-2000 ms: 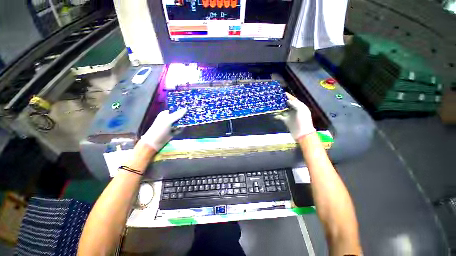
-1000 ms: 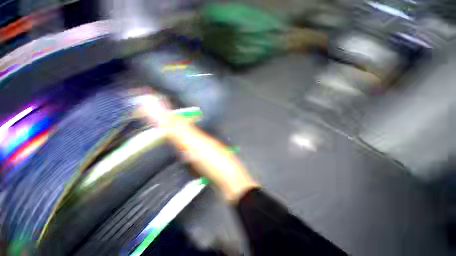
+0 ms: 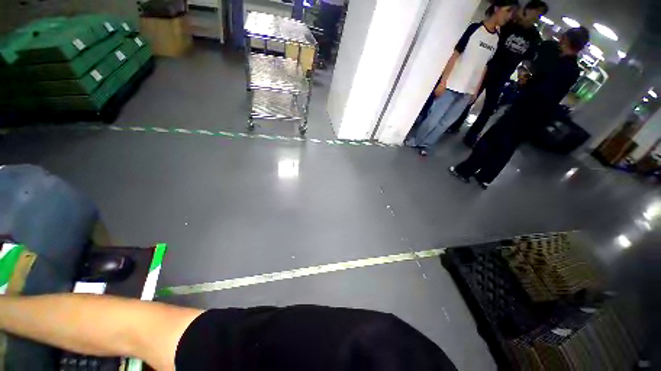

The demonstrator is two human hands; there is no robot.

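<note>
The view is turned to the right, away from the machine bay. A bare forearm and black sleeve cross the lower left, and the hand at its end is cut off by the left edge. My other hand is not in view. No circuit board shows. The grey-blue machine housing (image 3: 43, 217) is at the left edge. The black mouse (image 3: 107, 267) lies on a dark pad on the shelf with green-and-white tape (image 3: 154, 272). A corner of the black keyboard (image 3: 90, 363) shows below the forearm.
Green stacks (image 3: 80, 65) stand at upper left. A wire shelf cart (image 3: 279, 72) stands beside a white pillar (image 3: 377, 72). Three people (image 3: 500, 87) stand right of the pillar. A black pallet (image 3: 478, 297) with stacked brown items (image 3: 558, 268) is at lower right. Tape lines cross the grey floor.
The view has swung right from the machine bay to the floor and people. The board and both gloved hands, seen two seconds ago, are out of the picture.
</note>
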